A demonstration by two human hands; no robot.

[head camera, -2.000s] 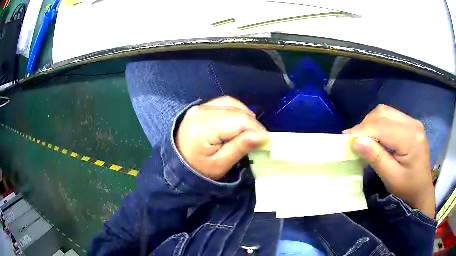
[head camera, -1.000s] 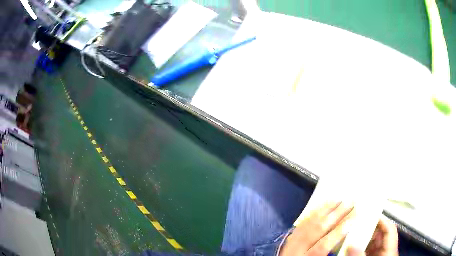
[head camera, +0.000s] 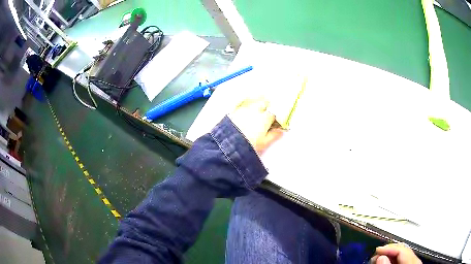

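Observation:
My left hand (head camera: 256, 124) is stretched over the white bench covering (head camera: 341, 154), partly washed out by glare. Its fingertips are at the lower end of a narrow yellow-green edge (head camera: 297, 102), perhaps of a pale panel or stack. The glare hides whether the fingers grip it. My right hand (head camera: 396, 253) is low at the bottom edge, below the bench edge, curled and cut off; what it may hold is hidden. Thin yellow-green slivers (head camera: 373, 215) lie near the front edge of the covering.
A blue tool, perhaps a desoldering pump (head camera: 178, 102), lies left of the covering. Behind it are a white sheet (head camera: 173, 62) and a dark box (head camera: 122, 64) with cables. A long pale green strip (head camera: 437, 56) lies at the back right. A white post stands behind the covering.
The pale panel held in both hands is no longer visible. My left hand has moved up and left onto the covering; my right hand is at the bottom edge. The view turned towards the left.

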